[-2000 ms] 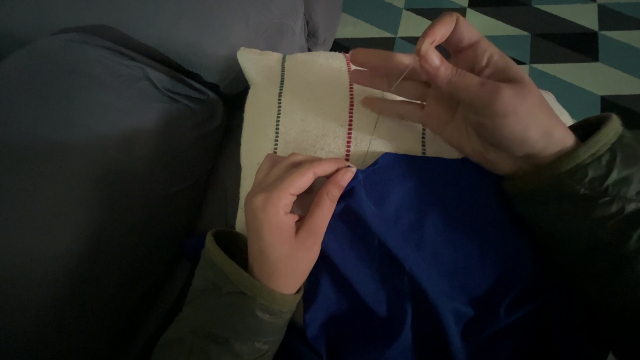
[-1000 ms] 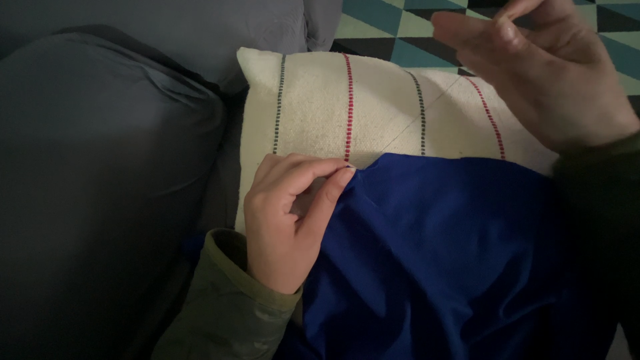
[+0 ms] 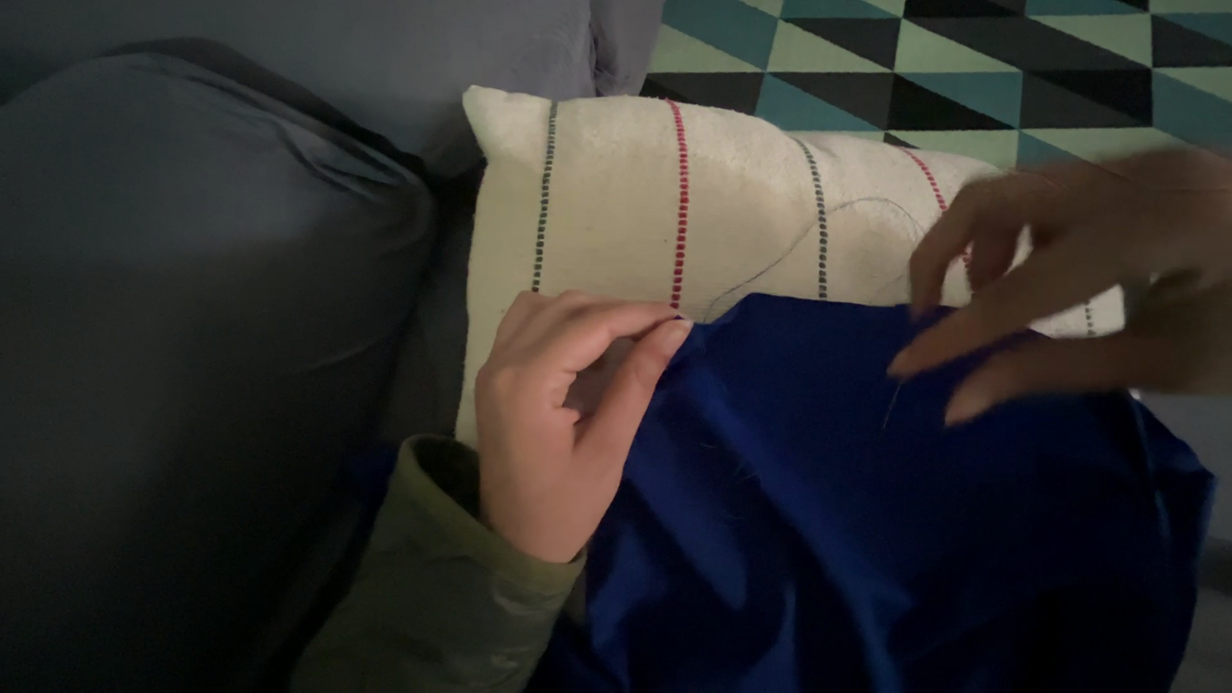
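Note:
My left hand pinches the upper edge of a dark blue cloth between thumb and forefinger. From beside that pinch a thin dark thread rises and curves over a cream cushion with dashed red and dark stripes, toward my right hand. That hand, blurred, hovers over the right part of the cloth with its fingers spread. A fine line, either thread or a needle, shows just below its fingertips; whether the fingers grip it cannot be told.
Dark grey upholstery fills the left side, and more grey fabric lies behind the cushion. A rug with a pattern of teal, black and pale green triangles spreads at the upper right.
My right hand has moved from above the cushion down and over the right part of the blue cloth. The thread, drawn straight before, now hangs in a loose curve. My left hand keeps its pinch.

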